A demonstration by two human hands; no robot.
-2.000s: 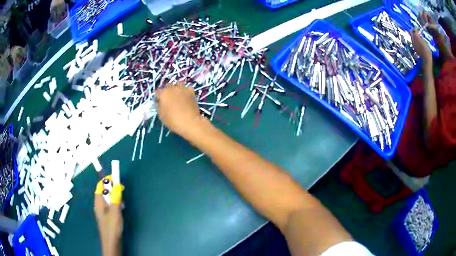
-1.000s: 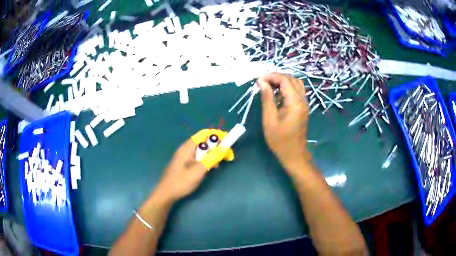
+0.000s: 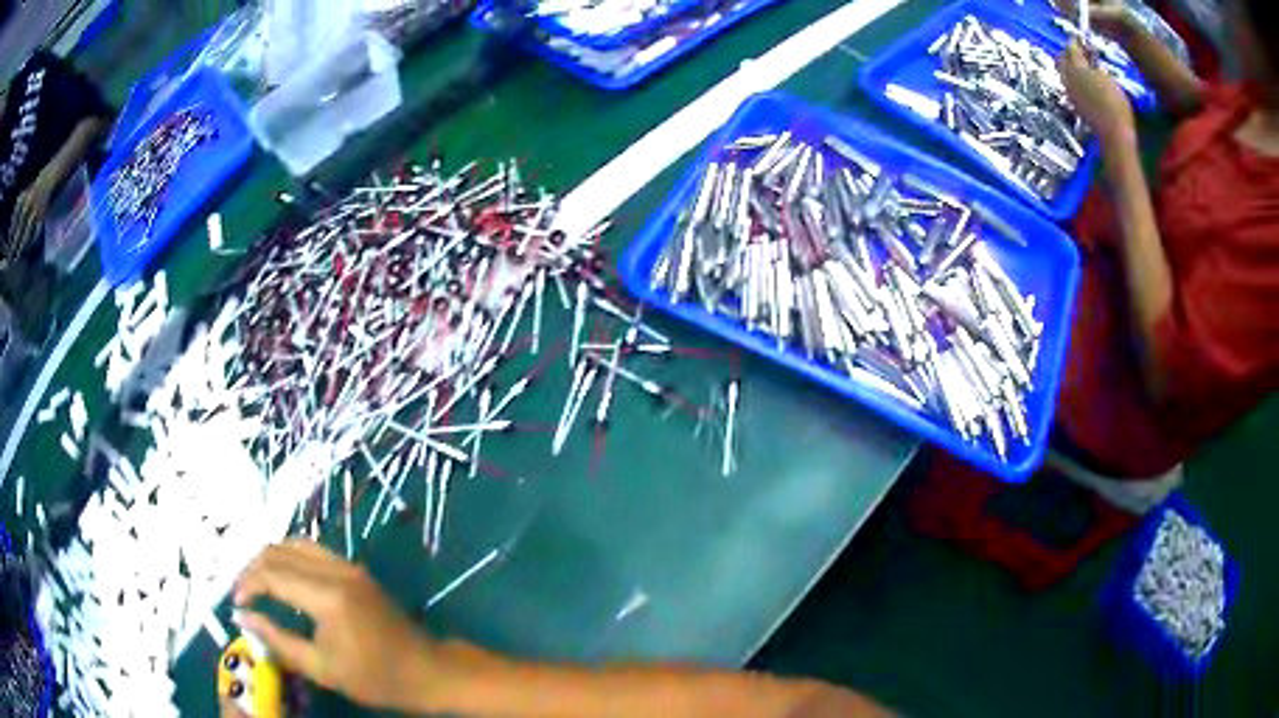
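The yellow hand tool (image 3: pixel 253 682) with dark round spots is at the bottom left, partly cut off by the picture's edge. My left hand (image 3: pixel 236 707) barely shows at the tool's lower side; the rest is out of the picture. My right hand (image 3: pixel 337 617) is just above the tool, thumb and finger curled towards its top end, where a small whitish piece shows. Blur hides whether the fingers grip it. White sleeves (image 3: pixel 154 540) lie in a bright heap at left. Thin rods with dark red ends (image 3: pixel 393 302) lie tangled above my right hand.
A large blue tray (image 3: pixel 1045 400) of silver and white sticks stands at right, with another blue tray (image 3: pixel 1080 197) behind it. A person in red (image 3: pixel 1192 309) sits at right. A clear plastic container (image 3: pixel 330 105) and blue tray (image 3: pixel 232 133) are at upper left.
The view has swung right again. The yellow tool is now near the bottom edge, and my right hand has moved from the rod heap to beside it.
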